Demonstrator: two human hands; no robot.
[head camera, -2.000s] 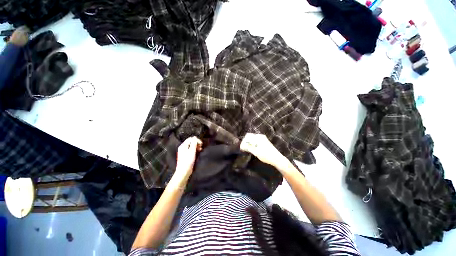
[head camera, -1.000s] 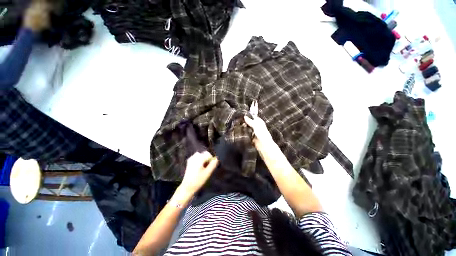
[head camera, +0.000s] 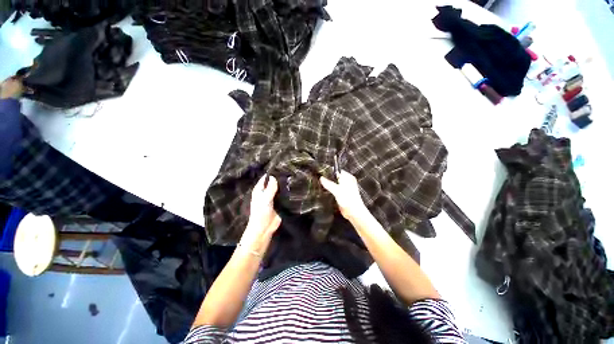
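Note:
A dark plaid garment (head camera: 384, 127) lies spread on the white table in front of me. My left hand (head camera: 263, 201) is shut on a bunched part of the garment at its lower middle. My right hand (head camera: 342, 191) pinches the same bunch from the other side. A thin dark tool (head camera: 337, 163) sticks up from my right hand; its tip lies against the cloth. Plain dark lining (head camera: 293, 242) shows below my hands, against my striped top. The fingertips are partly hidden by folds.
Plaid garment heaps lie at the far left (head camera: 195, 40) and right (head camera: 538, 222). A dark cloth bundle (head camera: 495, 50) and thread spools (head camera: 575, 101) are far right. Another person's hand (head camera: 11, 87) holds dark cloth at left. A round stool (head camera: 35, 244) stands below left.
My left hand has moved up from the lining onto the plaid bunch. My right hand has come slightly down. The other person's hand has moved down, and dark cloth now lies beside it.

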